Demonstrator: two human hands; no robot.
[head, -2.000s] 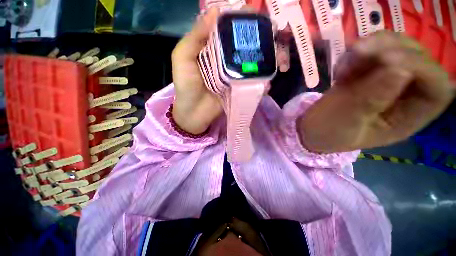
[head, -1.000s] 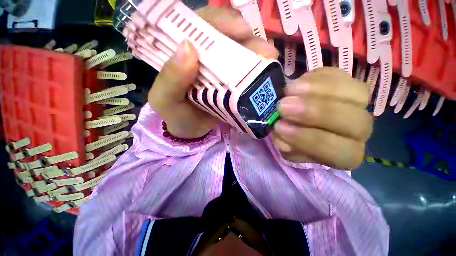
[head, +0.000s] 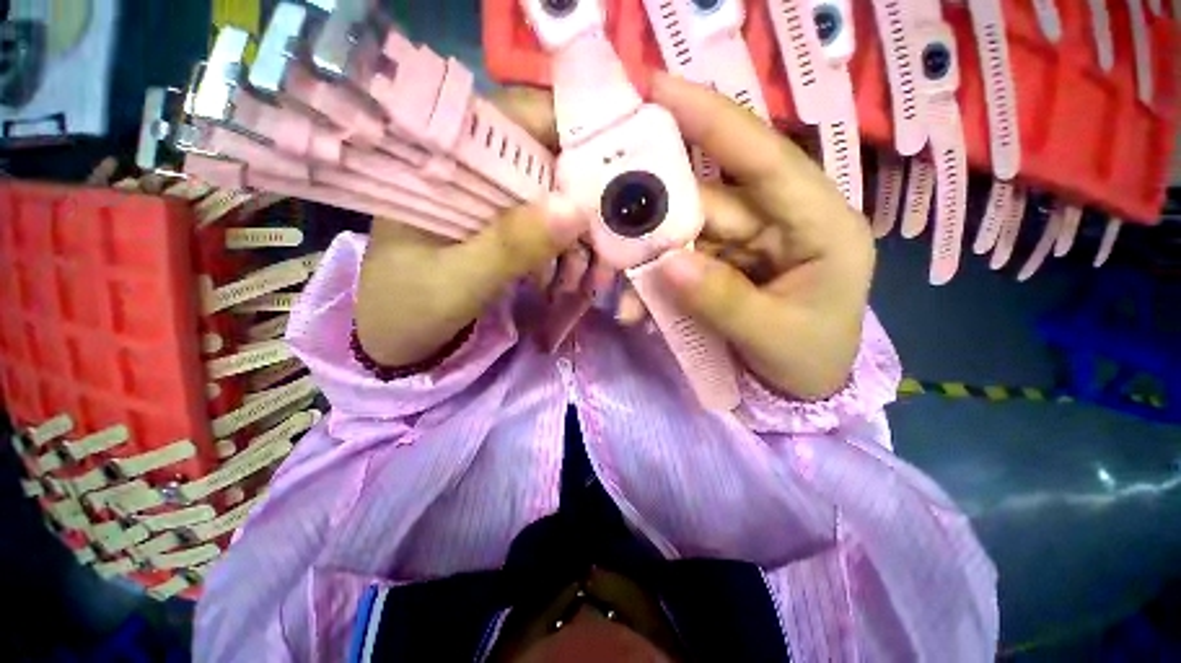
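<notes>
My left hand (head: 453, 279) is closed around a fanned bunch of pink smartwatches (head: 330, 149), their silvery buckles (head: 220, 84) pointing up and left. My right hand (head: 790, 246) holds one pink smartwatch (head: 631, 181) at the centre, back side up, with its round dark sensor window (head: 635, 203) showing. The thumb lies on the lower strap (head: 689, 330), which hangs down and right. My left thumb tip is at the left edge of this watch's case. The screens of the held watches are hidden.
A red compartment tray (head: 1088, 143) with pink watches, some face down, straps overhanging its front edge, is at the upper right. A red tray (head: 104, 298) with beige-strap watches (head: 143, 499) is at the left. Yellow-black tape (head: 984, 390) lies at the right.
The stack in my left hand has fanned out to the left, and its lit QR screen is out of sight. My right hand has taken hold of one watch, now back side up.
</notes>
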